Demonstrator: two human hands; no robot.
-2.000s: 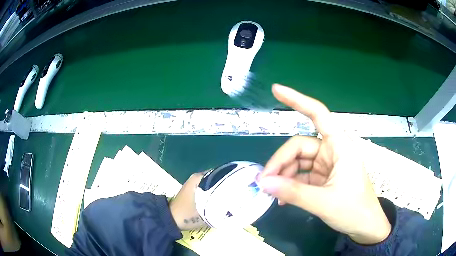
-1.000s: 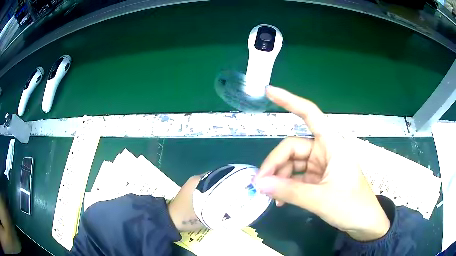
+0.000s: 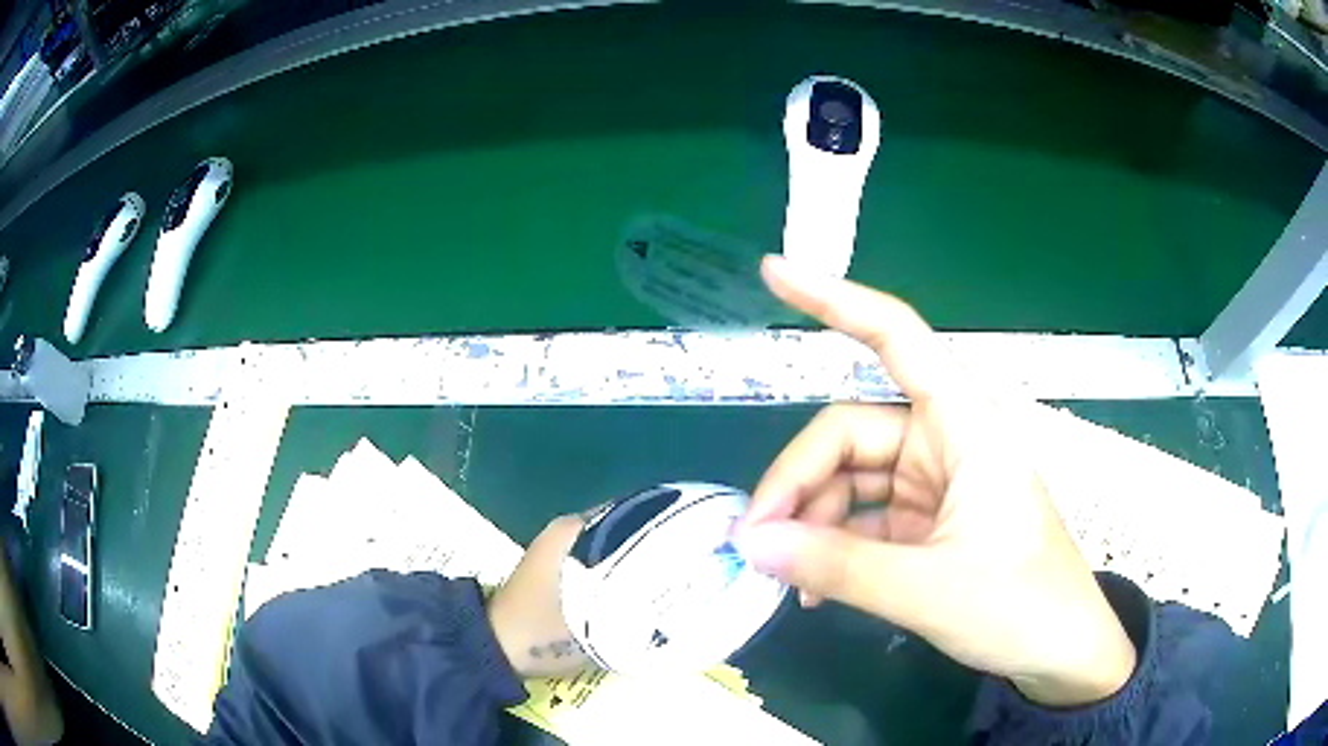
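My left hand holds a white handheld device with a dark oval panel, low in the centre of the head view; its fingers are mostly hidden behind the device. My right hand pinches a small bluish film tab between thumb and a finger at the device's white face. Its index finger is raised, and a clear oval film with faint print extends left from that fingertip, over the green belt.
A white device lies on the belt beyond my raised finger; two more lie at the left. A scuffed white rail crosses in front. Label sheets lie left and right, a phone at left. Another person's arm shows at the left edge.
The devices on the belt have moved right. The clear film on my raised fingertip now shows apart from the belt device. My hands have barely moved.
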